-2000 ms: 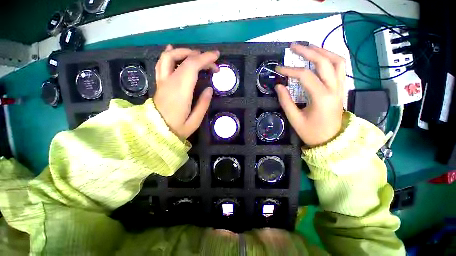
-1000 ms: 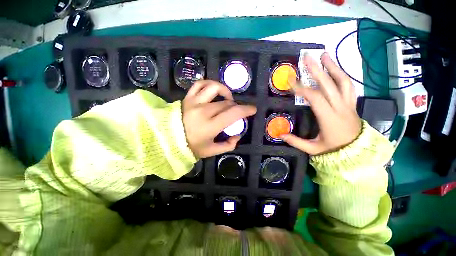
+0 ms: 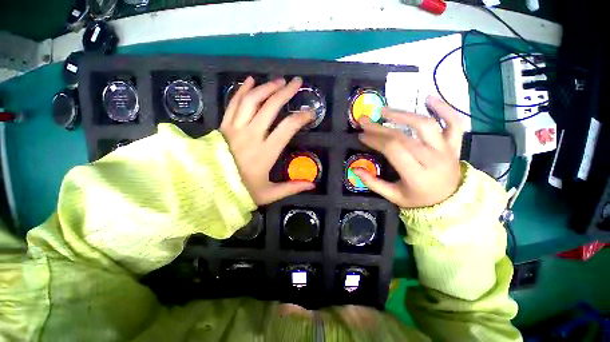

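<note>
A black foam tray (image 3: 267,136) holds round smartwatch units in square pockets. My left hand (image 3: 262,137) is spread over the tray, fingers on a dark unit (image 3: 304,100) in the far row and thumb on an orange-lit unit (image 3: 302,168) below it. My right hand (image 3: 420,155) is spread at the right column, fingertips at a yellow and pale-green lit unit (image 3: 364,105) and thumb on an orange and green lit unit (image 3: 362,175). Neither hand holds anything. Two near-row units show small white squares, one of them at the right (image 3: 351,280). My left sleeve hides part of the tray.
Loose round units (image 3: 65,109) lie beyond the tray's left corner. White paper (image 3: 441,61) lies at the far right corner. Black cables, a white power strip (image 3: 535,100) and a black adapter (image 3: 490,152) are at the right. A red-ended piece (image 3: 433,6) lies on the pale rail (image 3: 267,21).
My left hand has spread, its fingers reaching to the far row. The left-hand lit pair went from white to dark and orange. The right-hand pair turned from orange to multicoloured.
</note>
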